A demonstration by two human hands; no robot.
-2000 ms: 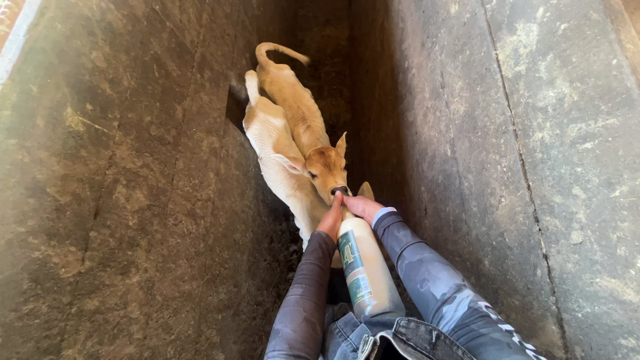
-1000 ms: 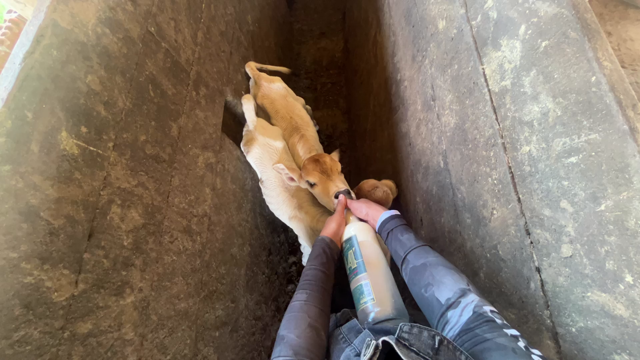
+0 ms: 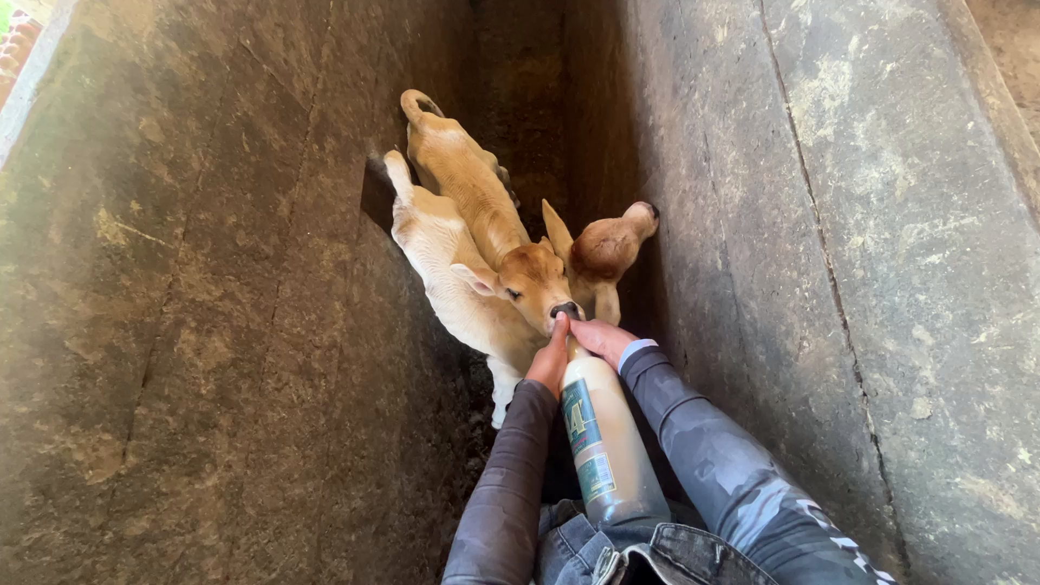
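A large bottle of whitish liquid with a printed label leans against my jeans, its neck pointing away from me. My left hand and my right hand close around the neck from either side, at the muzzle of a tan calf. The calf's mouth is at the bottle's top; my fingers hide the tip. Against the tan calf's side stands a paler calf. Just beyond my right hand, another calf's brown head is raised, its nose near the right wall.
A rough, stained wall rises on the left and a cracked grey wall on the right, with a narrow, dark passage floor between them. A dark opening is low in the left wall.
The brown head beside the tan calf, mostly hidden two seconds ago, has come up and turned toward the right wall. Both hands have stayed on the bottle's neck.
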